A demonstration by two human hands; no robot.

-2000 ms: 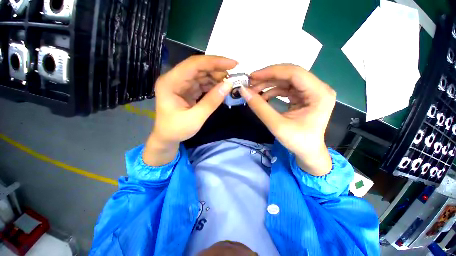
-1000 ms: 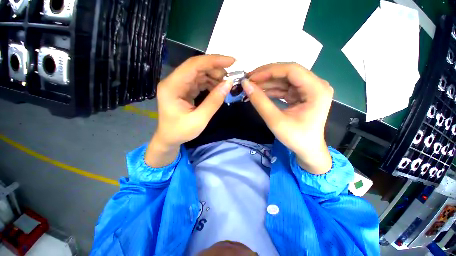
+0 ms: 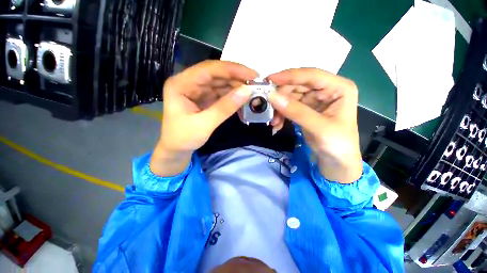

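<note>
A small silver metal housing (image 3: 258, 115) with a round dark centre hole is held in the air above my lap, its holed face towards the camera. My left hand (image 3: 200, 109) grips its upper left side between thumb and fingertips. My right hand (image 3: 319, 109) grips its upper right side the same way. Both hands are bare. The fingertips hide the housing's upper corners.
A tall stack of black trays (image 3: 88, 58) stands at left, silver housings in its top pockets. A tilted black tray (image 3: 427, 165) with rows of housings is at right. White sheets (image 3: 283, 37) lie on the green bench (image 3: 363, 32). A red object (image 3: 26, 240) is at lower left.
The housing has turned from a tilted pose so its holed face shows more fully, and it sits slightly lower and further right between my fingertips. The view has shifted slightly.
</note>
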